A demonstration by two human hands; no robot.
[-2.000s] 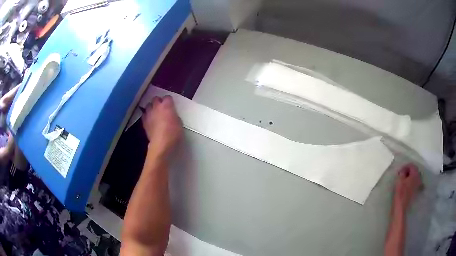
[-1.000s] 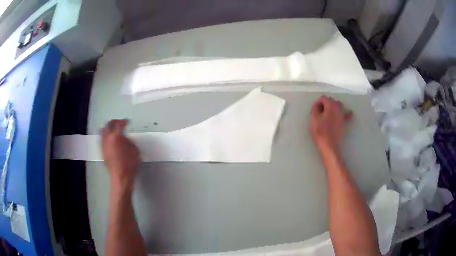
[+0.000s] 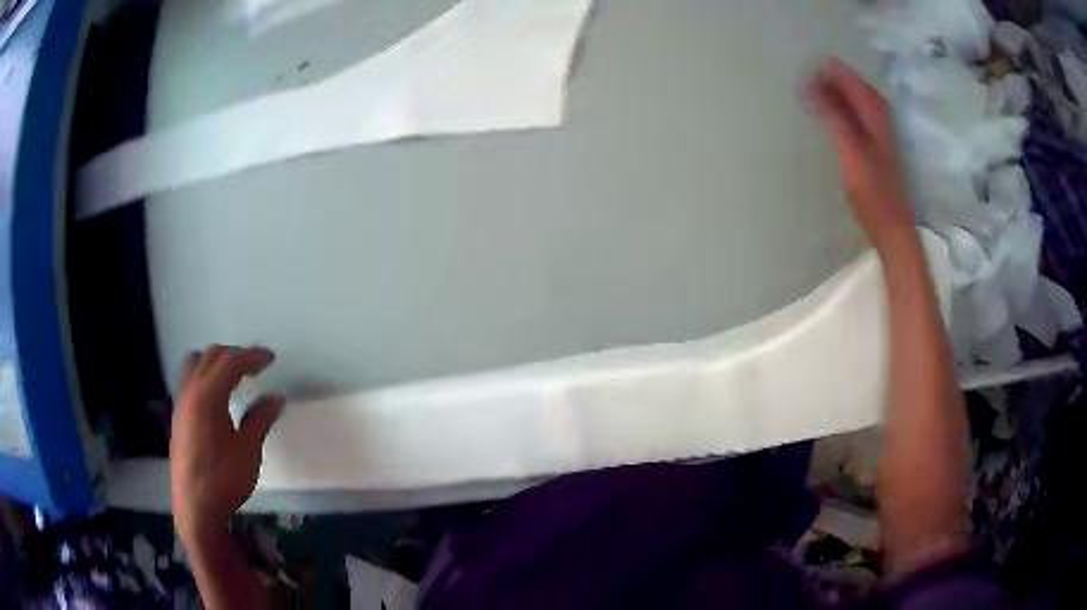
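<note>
The stack of front facing panels (image 3: 620, 411) lies along the near edge of the feed table, flaring wide at its right end. My left hand (image 3: 223, 423) is at the stack's narrow left end with fingers apart. My right hand (image 3: 858, 143) is blurred, over the table's right side beside the offcuts, with nothing visible in it; its forearm crosses the stack's wide end. A matched panel (image 3: 370, 107) lies flat further back, its narrow end over the dark conveyor belt (image 3: 113, 268). Whether interfacing lies on it cannot be told.
The grey-green feed table (image 3: 477, 238) fills the middle. The blue cover (image 3: 54, 298) of the fusing press stands at the left. White offcuts (image 3: 954, 107) are heaped beyond the right end, near a pale rail (image 3: 1019, 373). A piece of white fabric (image 3: 286, 12) shows at the top edge.
The view has turned down towards the near edge. My left hand has left the matched panel and is at the near stack. My right hand has moved to the table's right side.
</note>
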